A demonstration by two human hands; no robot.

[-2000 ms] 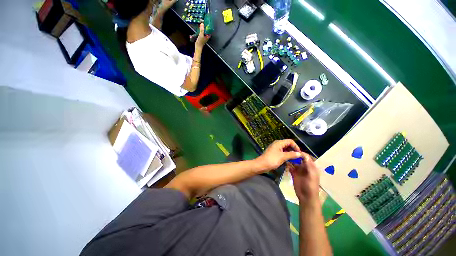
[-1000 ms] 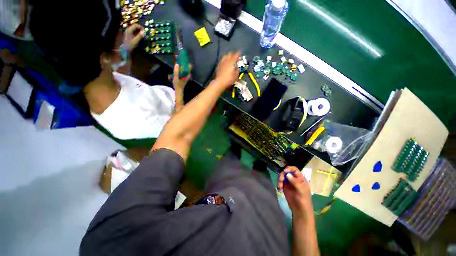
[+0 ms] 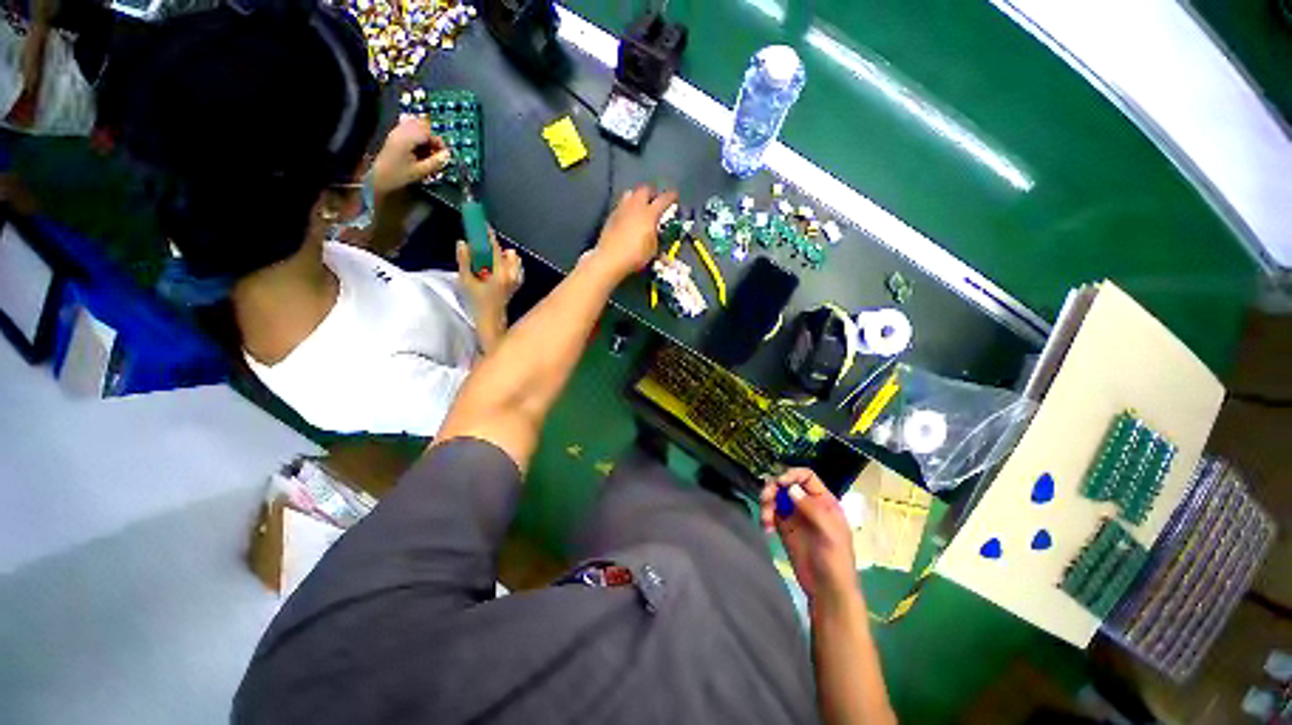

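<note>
My left hand (image 3: 636, 230) reaches over the dark bench, its fingertips at the near edge of the loose small green and white units (image 3: 772, 227). Whether it grips one is too small to tell. My right hand (image 3: 812, 521) is raised in front of my body and holds a blue pick (image 3: 785, 500) between thumb and fingers. A small white piece shows beside the pick. Three blue picks (image 3: 1043, 489) lie on the cardboard sheet (image 3: 992, 595) at the right, beside green circuit boards (image 3: 1129, 465).
A seated coworker (image 3: 361, 333) at the left holds a green-handled tool (image 3: 478, 234) over a board. On the bench are yellow-handled pliers (image 3: 710, 269), a black phone-like slab (image 3: 752, 309), a water bottle (image 3: 764, 111), white spools (image 3: 883, 332) and a clear bag (image 3: 978, 425). A parts tray (image 3: 1197, 567) adjoins the cardboard.
My hands were together at the blue pick; they have parted. My left hand has moved out to the loose units on the bench. My right hand keeps the pick. The view has shifted.
</note>
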